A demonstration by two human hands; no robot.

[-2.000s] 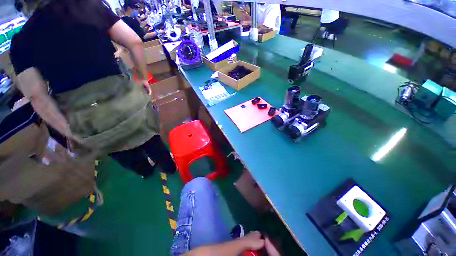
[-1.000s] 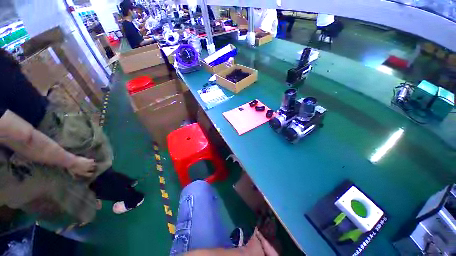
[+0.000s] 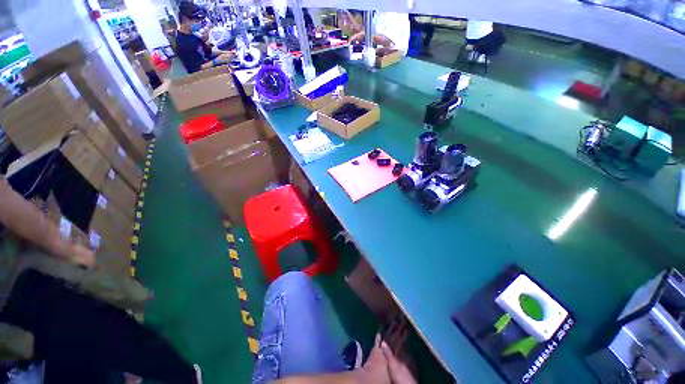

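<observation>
My left hand (image 3: pixel 374 369) and my right hand (image 3: pixel 398 366) are low at the bottom edge, close together beside my knee and below the bench edge. They are small and partly cut off, and whether they hold anything cannot be told. On the green bench (image 3: pixel 420 262) lies a black base plate (image 3: pixel 481 324) with a white block (image 3: pixel 532 307) with a green disc on it. Paired black-and-silver units (image 3: pixel 439 176) stand farther back, with another dark unit (image 3: pixel 445 109) behind them. A pink sheet (image 3: pixel 360 178) holds several small black parts.
A red stool (image 3: pixel 278 217) stands left of the bench. Cartons (image 3: pixel 233 161) line the bench side. A parts carton (image 3: pixel 348 116) and a purple round fan-like thing (image 3: pixel 273 84) stand farther back. Metal box fixtures (image 3: pixel 653 337) are at right, teal boxes (image 3: pixel 642 142) behind. A person's arm (image 3: pixel 41 225) is at left.
The person at left has moved toward the left edge, uncovering the aisle and cartons. My hands remain low and close together. The bench items look unmoved; the view has shifted slightly.
</observation>
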